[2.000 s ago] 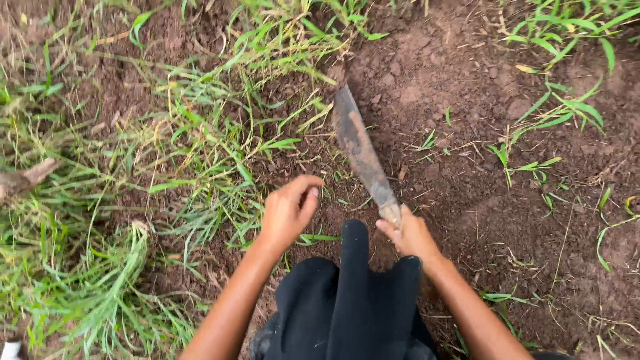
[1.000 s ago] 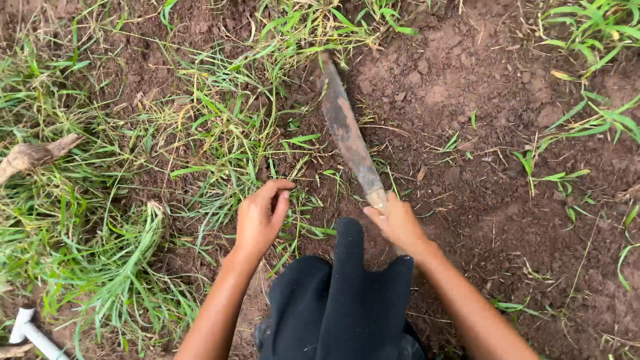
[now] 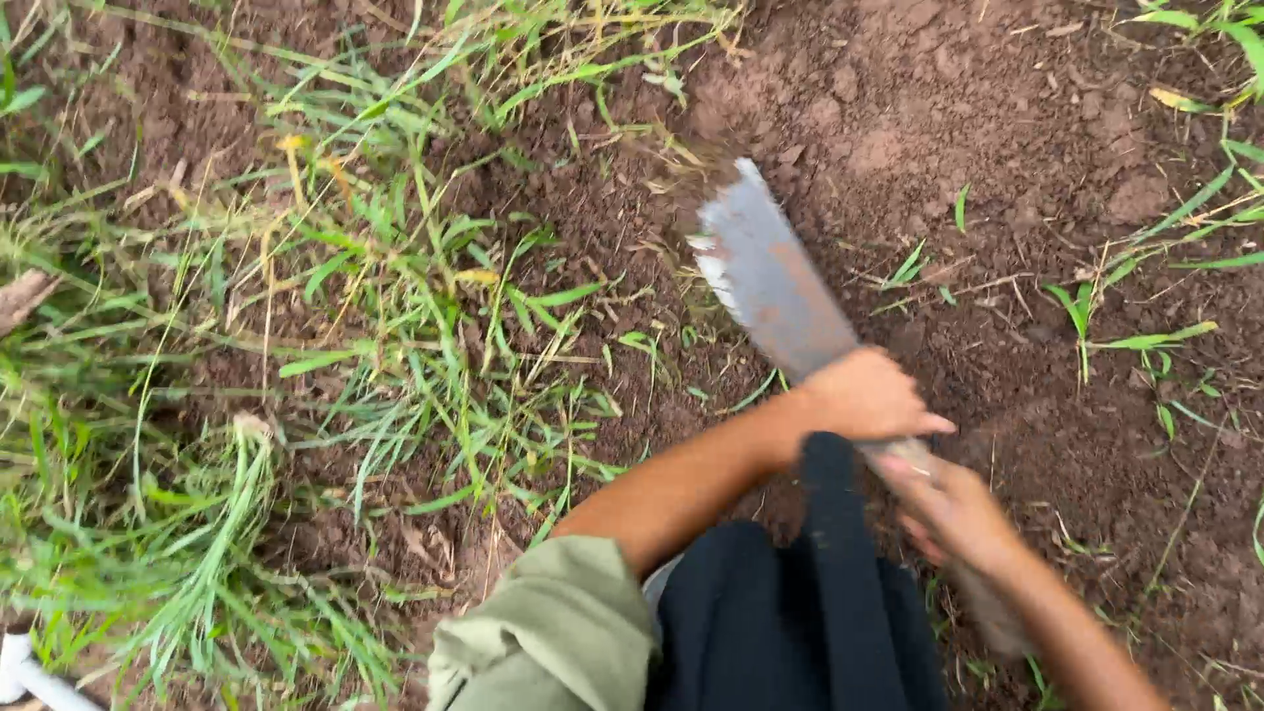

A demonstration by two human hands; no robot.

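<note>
A machete (image 3: 780,286) with a soil-marked metal blade points up and to the left over reddish-brown soil. My right hand (image 3: 953,509) is closed around its handle. My left hand (image 3: 864,395) lies across the base of the blade, just above my right hand; its fingers are partly hidden, so its hold is unclear. Motion blurs the blade's tip and edge, close to cut or dry grass bits. Green grass (image 3: 425,296) grows on the soil left of the blade.
A bundle of long grass (image 3: 217,533) lies at the lower left. A white pipe-like object (image 3: 39,681) shows in the bottom left corner, and a piece of wood (image 3: 22,298) at the left edge. Grass tufts (image 3: 1084,311) stand on the right.
My left hand has moved right, from beside the machete to the base of its blade. The green sleeve of my left arm has come into view. My right hand has stayed on the handle.
</note>
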